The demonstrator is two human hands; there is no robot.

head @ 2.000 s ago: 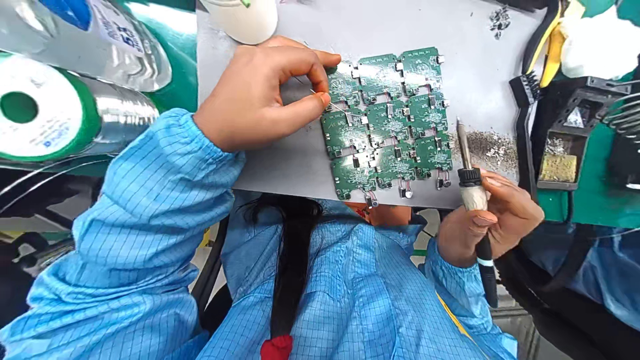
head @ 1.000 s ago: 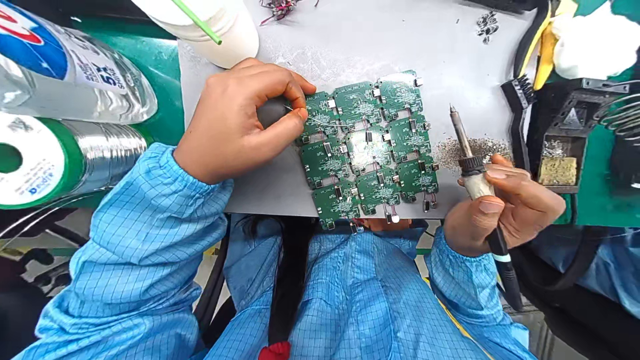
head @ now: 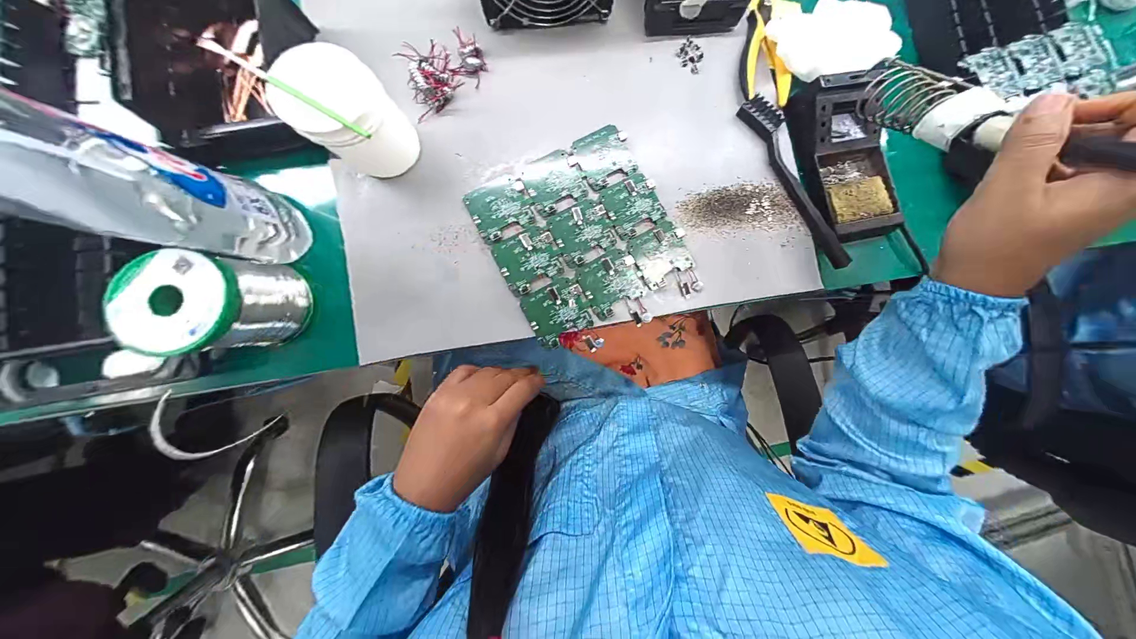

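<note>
My right hand (head: 1034, 191), at the far right, grips the soldering iron (head: 1092, 149) by its handle, with the iron's front end in the coiled spring holder (head: 919, 102). A green panel of joined circuit boards (head: 581, 232) lies on the grey work mat (head: 426, 302), its lower corner over the mat's front edge. My left hand (head: 470, 426) rests below that edge on the blue smock, its fingers curled; whether something is under them is hidden. A dark ponytail hangs beside it.
At left stand a solder wire spool (head: 266, 306), a clear bottle (head: 151, 186) and a white bottle (head: 382, 133). Red-black wired parts (head: 435, 75) lie behind the panel. To its right are dark debris (head: 737, 206), a black brush (head: 790, 177) and a yellow sponge (head: 859, 199).
My left hand has let go of the board panel's edge and dropped to my lap. My right hand has carried the iron right, to the spring holder. The view has shifted.
</note>
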